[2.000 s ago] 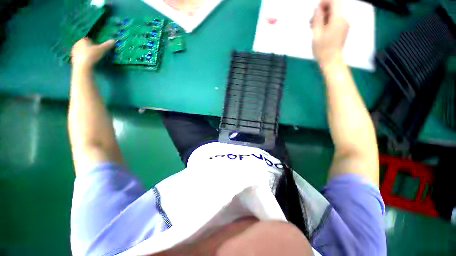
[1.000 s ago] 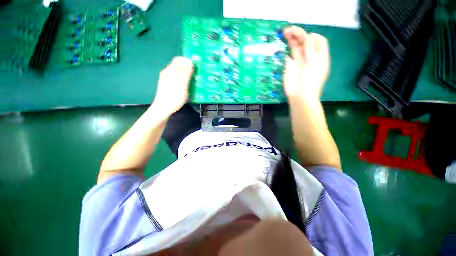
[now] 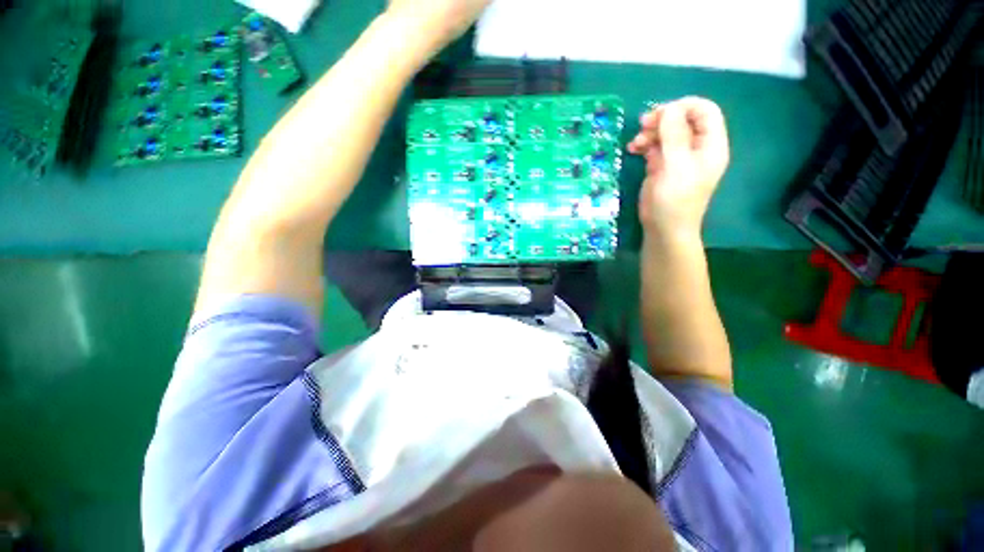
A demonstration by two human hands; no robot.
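A green circuit board panel [image 3: 516, 178] with rows of blue components lies on the black board holder [image 3: 488, 291]. The holder's slotted handle shows below the panel at my lap, and its ribbed far end shows above. My right hand [image 3: 682, 156] is just right of the panel, fingers curled and bunched; whether it holds something small cannot be told. My left hand [image 3: 434, 15] is cut off by the top edge beyond the holder; its fingers are out of the picture.
Another board panel [image 3: 181, 97] and a small board piece [image 3: 270, 52] lie at left, beside more boards in a black rack. White paper [image 3: 642, 32] lies at the back. Black holders [image 3: 863, 140] are stacked at right, above a red stool [image 3: 863, 313]. A person's dark clothing shows at the right edge.
The panel came from the left, carried in both hands, and now rests on the holder. My left hand has let go and reached up to the top edge. My right hand has come off the panel.
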